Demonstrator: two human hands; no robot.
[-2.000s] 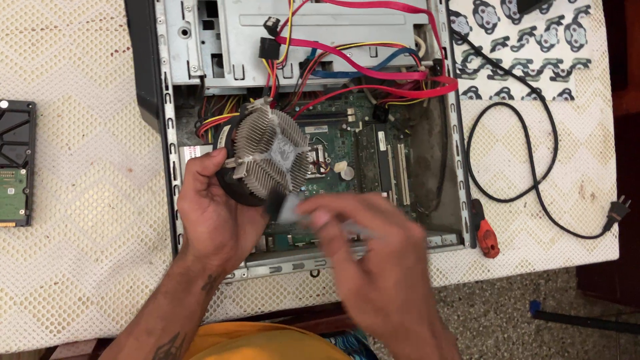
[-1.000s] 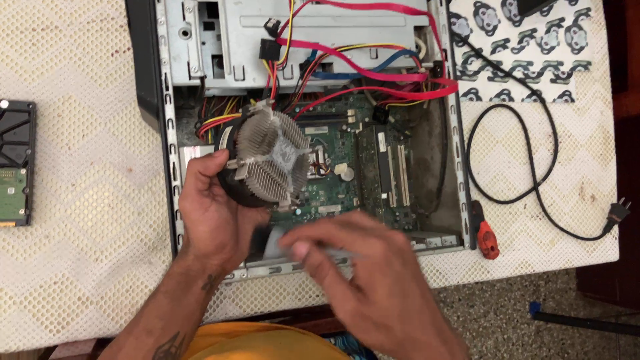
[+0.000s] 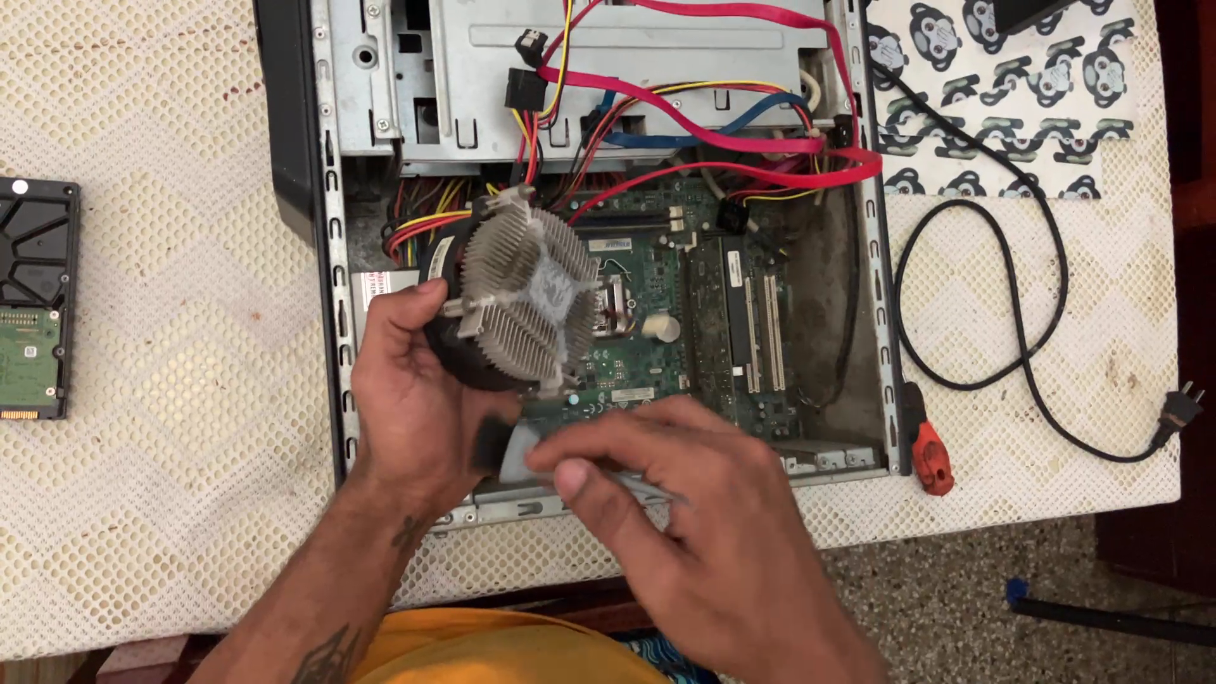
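My left hand [image 3: 408,389] holds a round CPU cooler [image 3: 518,294] by its black fan side, tilted above the open computer case [image 3: 332,380]. Its metal fins and base face up, and grey-white residue covers the X-shaped centre. Between the thumb and fingers of my right hand [image 3: 665,503] is a grey-handled brush [image 3: 518,454] with dark bristles, slightly blurred. The bristles are just below the cooler, by my left palm. Behind the cooler lies the green motherboard [image 3: 655,275], with the metal CPU socket [image 3: 613,306] partly hidden.
Red SATA cables [image 3: 750,171] and thin coloured wires cross the case. A hard drive [image 3: 33,294] lies at far left on the patterned cloth [image 3: 171,456]. To the right are a red-and-black tool [image 3: 931,456], a black power cord [image 3: 1021,313] and a printed sheet [image 3: 969,104].
My right hand and the brush have moved slightly down and left from the cooler's lower edge, where they were two seconds ago. The left hand keeps its hold on the cooler.
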